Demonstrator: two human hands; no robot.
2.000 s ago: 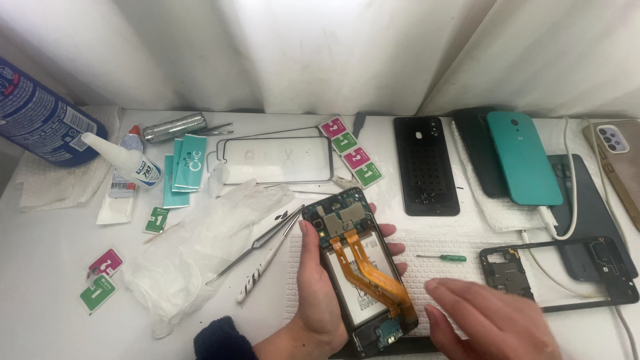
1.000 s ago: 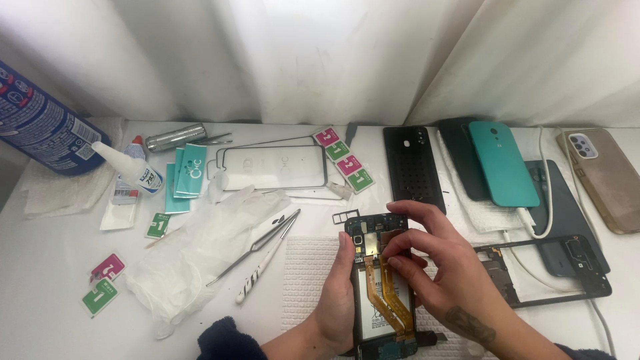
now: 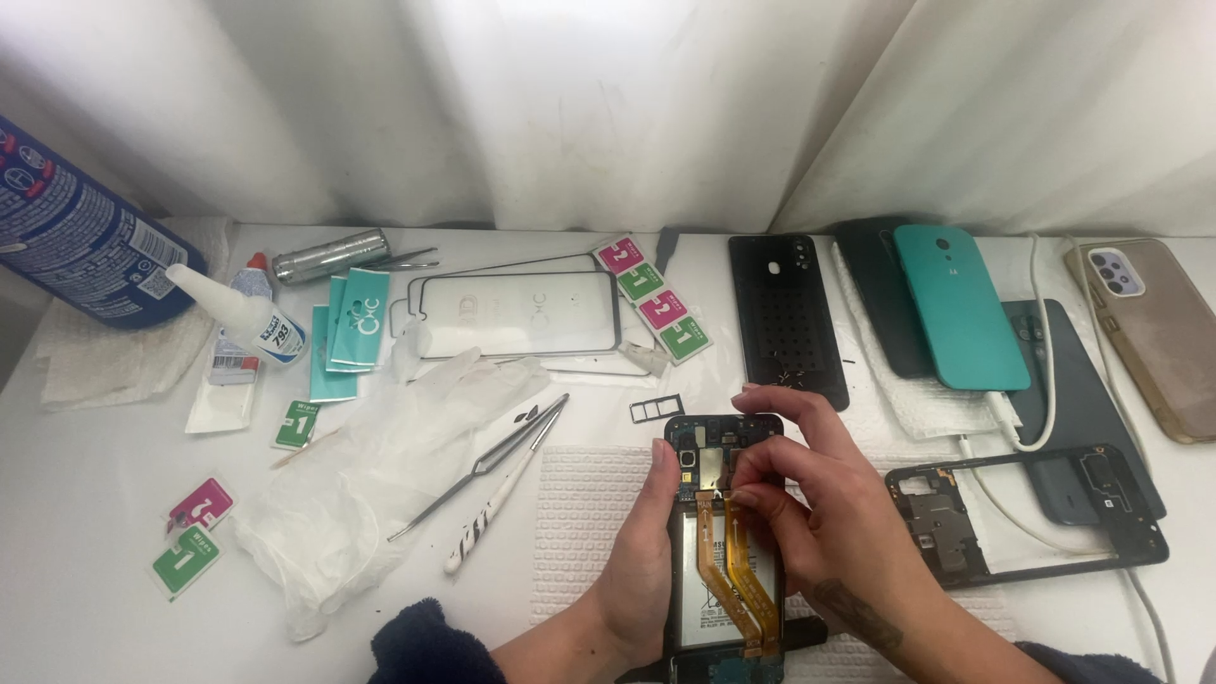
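My left hand [image 3: 638,560] holds an opened smartphone [image 3: 689,589] upright along its left edge; battery, circuit board and camera are exposed. Two orange flex cables [image 3: 740,560] run down over the battery. My right hand [image 3: 817,494] is at the phone's upper right, with thumb and fingertips pinching the top end of the right-hand cable by the board. A SIM tray [image 3: 656,408] lies just above the phone's top left corner. To the right rests a black phone mid-frame [image 3: 1045,570]. Behind my right hand is a black back cover [image 3: 784,323].
Metal tweezers [image 3: 480,467] and a white-handled tool [image 3: 494,503] lie left on the table, beside a crumpled translucent glove [image 3: 332,532]. Farther off are glue bottles [image 3: 256,323], a blue spray can [image 3: 85,237], screen protectors [image 3: 518,313], a teal phone [image 3: 959,304] and a cased phone [image 3: 1149,332].
My right hand has moved from beside the phone onto its upper right part. The phone stands straighter in my left hand. The SIM tray now shows on the table above it.
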